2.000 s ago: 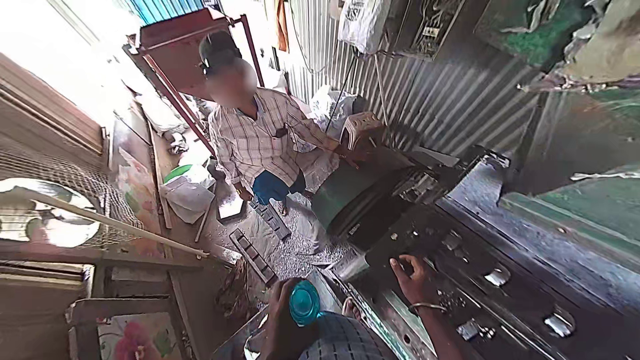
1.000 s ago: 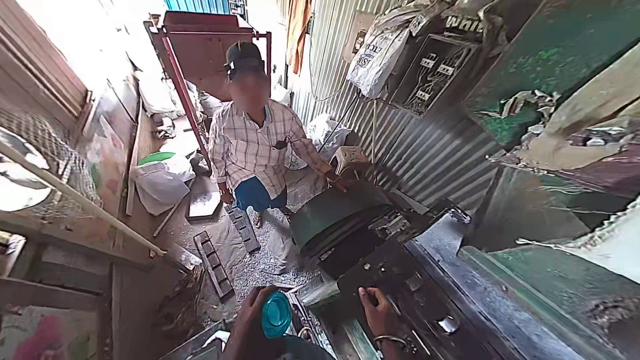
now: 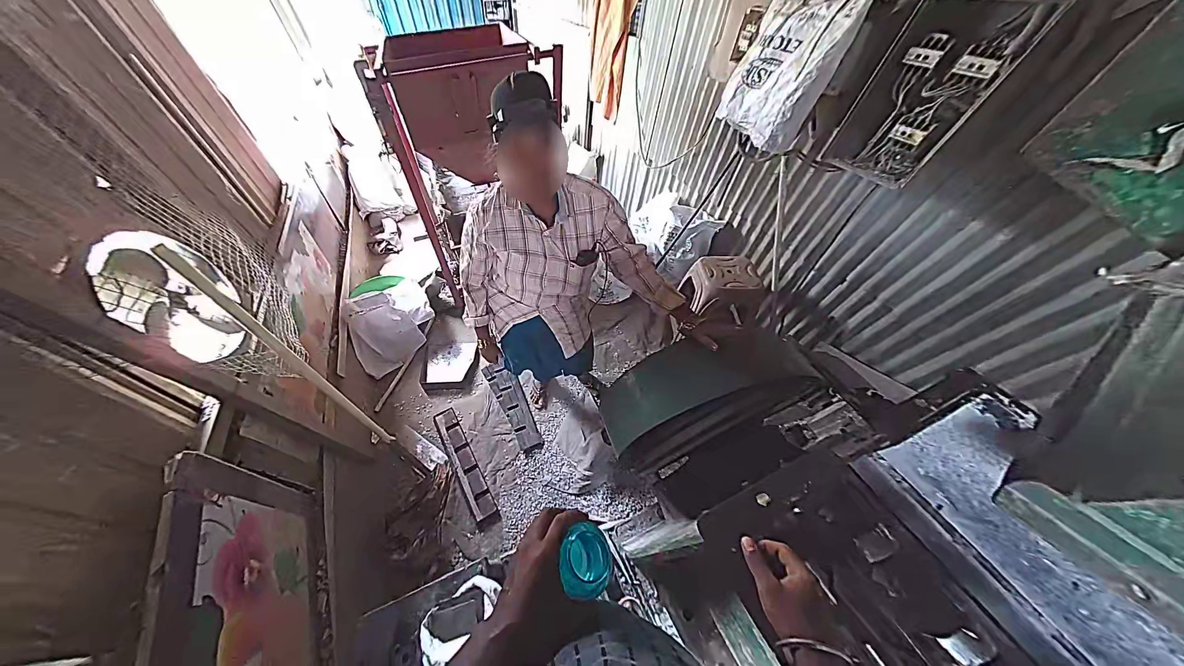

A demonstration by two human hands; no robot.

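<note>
In the head view my left hand (image 3: pixel 534 578) is closed around a teal, see-through container (image 3: pixel 585 561) at the bottom centre. My right hand (image 3: pixel 784 585), with a bangle at its wrist, is over the dark metal top of a machine (image 3: pixel 832 518); its fingers are partly curled and nothing shows in them. Whether it touches the metal I cannot tell. Past both hands, a person (image 3: pixel 546 268) in a checked shirt and dark cap stands facing me, one hand on the machine's rounded green cover (image 3: pixel 703 388).
Two segmented metal moulds (image 3: pixel 465 465) lie on the gravel-strewn floor. Behind the person stands a red metal hopper (image 3: pixel 453 102). An open electrical box (image 3: pixel 934 83) hangs on the corrugated wall. A long pole (image 3: pixel 277 342) slants at the left, above a framed flower picture (image 3: pixel 254 573).
The person stands more upright than two seconds ago, one hand still at the green cover. My left hand keeps hold of the teal container. The view has shifted.
</note>
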